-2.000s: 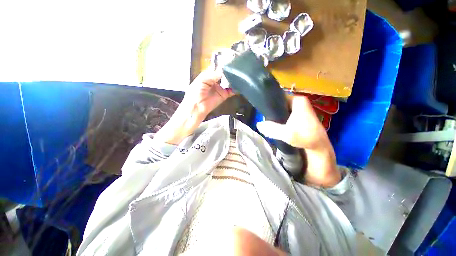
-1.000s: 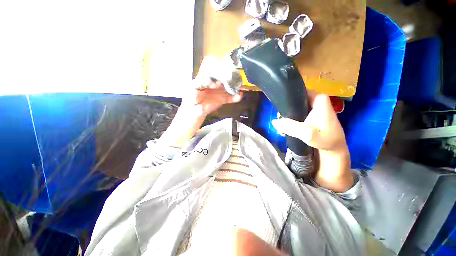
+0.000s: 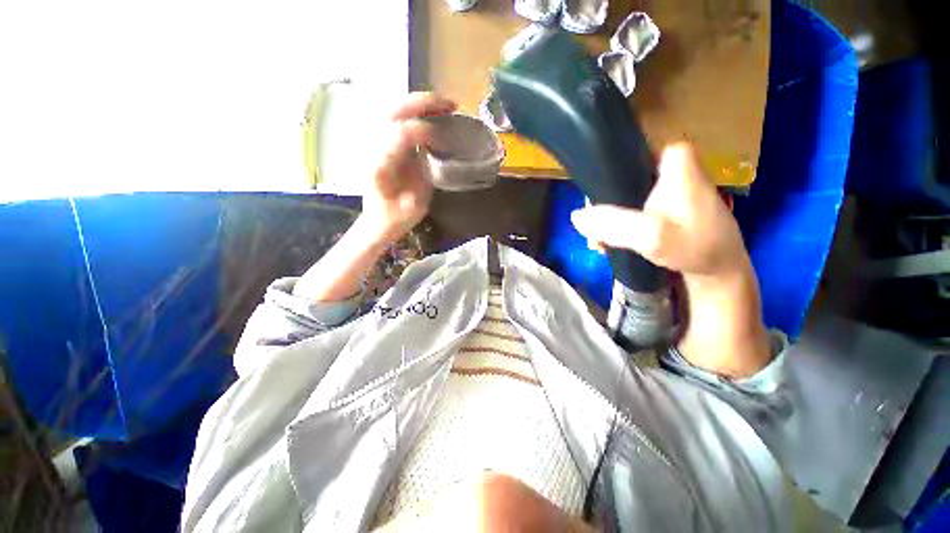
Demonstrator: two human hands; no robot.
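My left hand (image 3: 404,172) holds a grey-white fabric piece (image 3: 465,154) by its left side, in front of the board's yellow edge. The piece is an open cup or ring shape, paler inside. My right hand (image 3: 677,224) is closed around the grip of a black curved trimmer (image 3: 583,115). Its wide head points up and left over the board, apart from the held piece. The head partly hides some of the loose fabric pieces (image 3: 634,37) on the board. A ribbed grey sleeve shows at the rear of the grip.
The brown board (image 3: 703,94) has a yellow front edge. A bright white surface (image 3: 188,94) with a curved yellowish mark lies at the left. Blue plastic bins (image 3: 802,135) stand at the right and lower left (image 3: 156,302). A grey sheet (image 3: 849,406) lies at the lower right.
My left hand has moved up and left, with the fabric piece now clearly visible. The trimmer first swung right, away from my left hand, and its head now sits higher over the board.
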